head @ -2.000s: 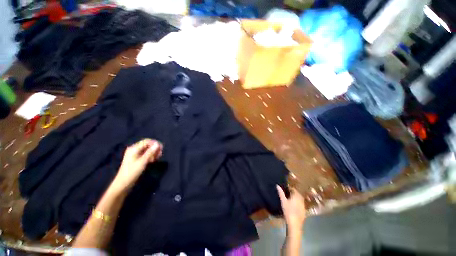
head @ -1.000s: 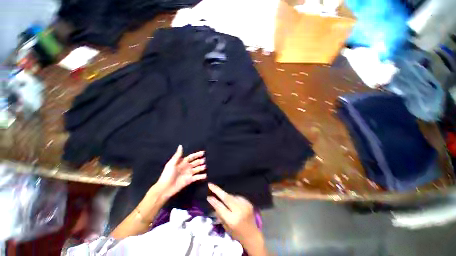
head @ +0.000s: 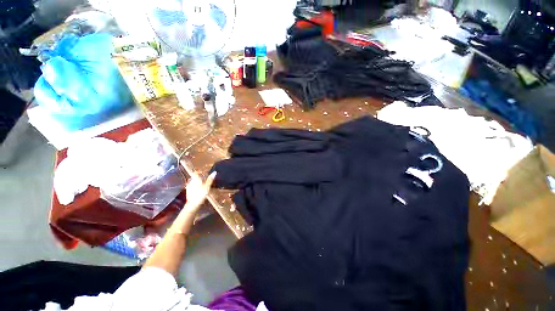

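Observation:
A black jacket lies spread on the brown table, its collar to the upper right. A pale hanger hook shows at the collar. Its sleeves stretch left toward the table edge. My left hand is at the end of the lower sleeve, at the table's left edge. The fingers touch or pinch the cuff; the grip is too small to make out clearly. My right hand is not in the picture.
Beyond the jacket are scissors, white paper, spray cans, a fan and a black heap. White cloth and a cardboard box are right. Left are a blue bag and clear plastic.
The view has swung left, bringing in the fan and bags. My left hand has moved from the jacket's lower front to the sleeve end. My right hand has left the picture.

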